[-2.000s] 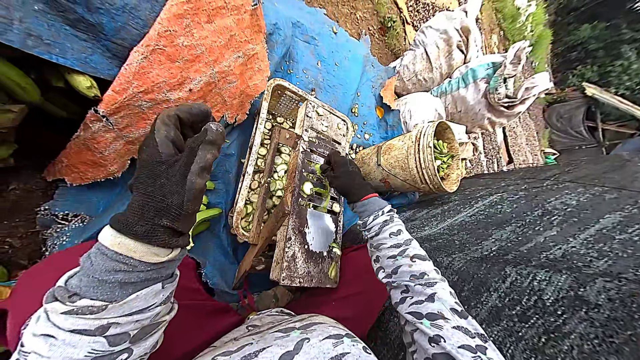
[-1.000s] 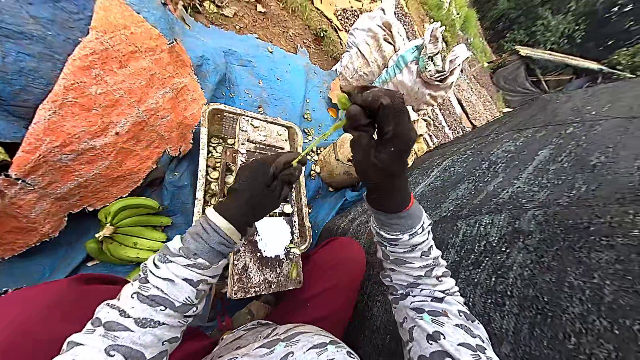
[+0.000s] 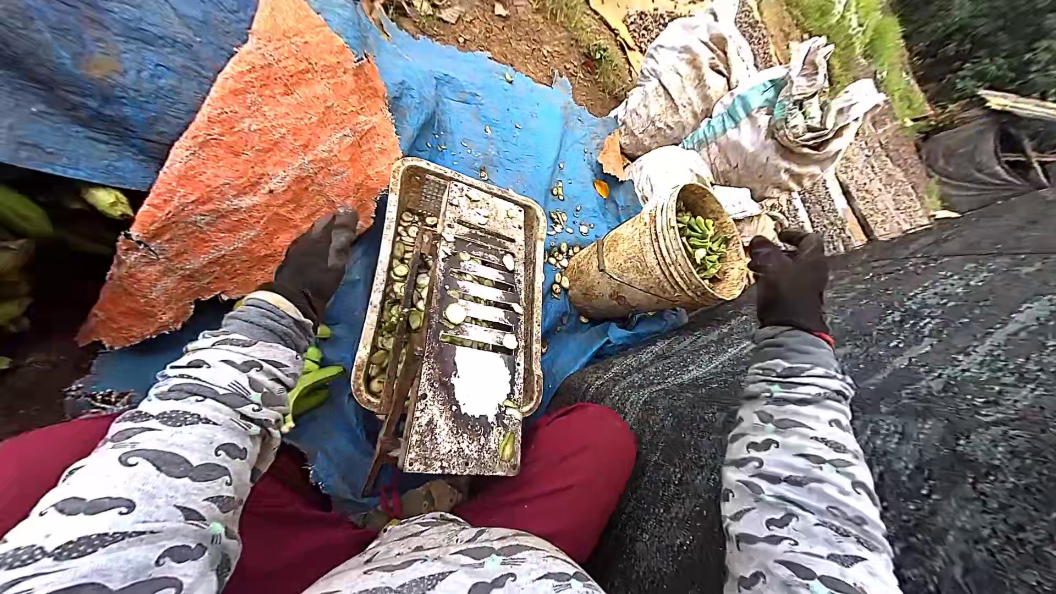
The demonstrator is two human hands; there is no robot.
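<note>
My left hand (image 3: 318,260), in a dark glove, is over the orange tarp just left of the crate, fingers apart and holding nothing visible. My right hand (image 3: 788,280), also gloved, is just right of the bucket's mouth with its fingertips near the rim; whether something small is between them cannot be seen. Between my knees a slicing board with several metal blades (image 3: 483,289) lies across a plastic crate (image 3: 540,247). Round pale slices (image 3: 400,268) lie in the crate. A dirty bucket (image 3: 619,272) lies tilted to the right, with green peel pieces (image 3: 701,245) inside.
Green bananas (image 3: 313,388) lie under my left forearm. A blue tarp (image 3: 462,99) with scattered slices and an orange tarp (image 3: 272,157) cover the ground. White woven sacks (image 3: 759,124) stand behind the bucket. Black sheeting (image 3: 949,371) spreads to the right.
My hands were together at a thin green strip above the board; now they are wide apart, the left by the crate, the right by the bucket. The strip is no longer seen between them.
</note>
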